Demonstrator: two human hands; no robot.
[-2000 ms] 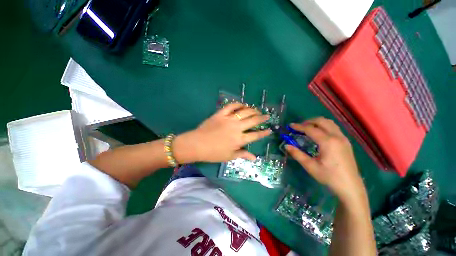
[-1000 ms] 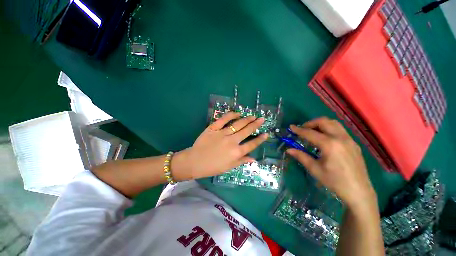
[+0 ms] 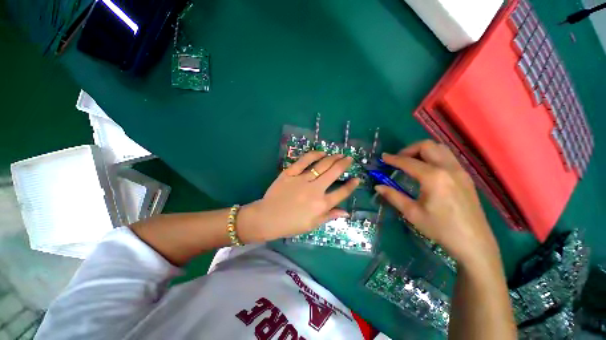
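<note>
A green PCB strip (image 3: 327, 147) with three thin striped rods standing from its far edge lies in front of me. My left hand (image 3: 305, 192), with a ring and a bead bracelet, lies flat on its near side, fingers spread. My right hand (image 3: 435, 199) holds small blue cutters (image 3: 392, 182) at the strip's right end. The cutters' tips are too small to tell whether they touch a part. A second PCB strip (image 3: 342, 232) lies nearer to me, partly under my left hand. A third strip (image 3: 412, 293) lies at the lower right.
A red stack (image 3: 492, 119) with rows of grey rectangles (image 3: 555, 86) stands at the right, beside a white block (image 3: 458, 20). Piled boards (image 3: 551, 285) lie lower right. A single PCB (image 3: 191, 70) and a black device (image 3: 126, 36) are upper left. White trays (image 3: 60, 196) are at left.
Since two seconds ago the view has shifted slightly. My left hand stays on the strip. My right hand keeps the blue cutters at the strip's right end, with its fingers slightly moved.
</note>
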